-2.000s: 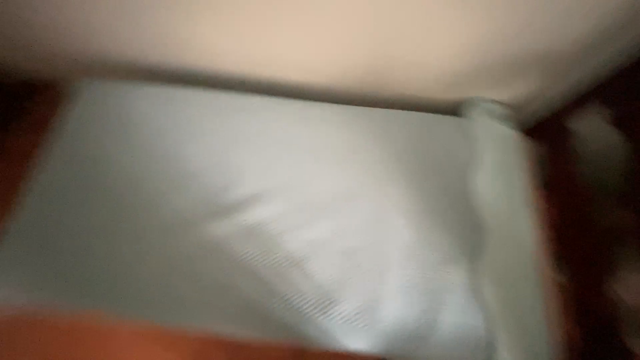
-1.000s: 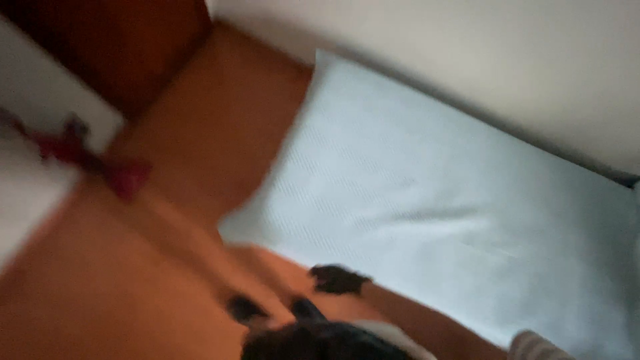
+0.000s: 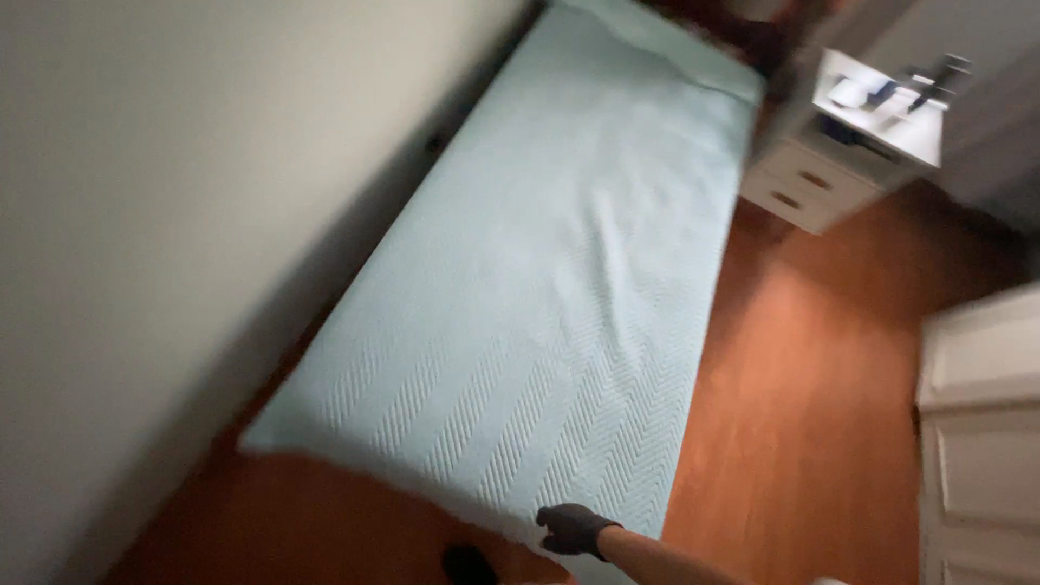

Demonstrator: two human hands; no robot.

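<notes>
A pale blue-green bedspread (image 3: pixel 520 268) with a herringbone texture lies over a long bed, with creases toward its right side. At the bottom of the view my right hand (image 3: pixel 573 530), in a dark glove, is over the foot edge of the bedspread near its lower right corner. Its fingers are partly bent; whether they pinch the fabric cannot be told. My left hand is out of view. A green-grey rolled or folded part (image 3: pixel 674 49) crosses the far end of the bed.
A wall (image 3: pixel 203 203) runs along the bed's left side. Right of the bed's far end stands a white nightstand (image 3: pixel 821 183) with blurred items on top. Reddish-brown wood floor (image 3: pixel 788 390) lies between the bed and a white panelled piece (image 3: pixel 987 455). A dark shoe (image 3: pixel 469 565) shows below.
The view has turned strongly, and the nightstand and white panelled piece now show. The gloved hand, beside the bed's edge one second ago, is now over the bedspread's foot edge.
</notes>
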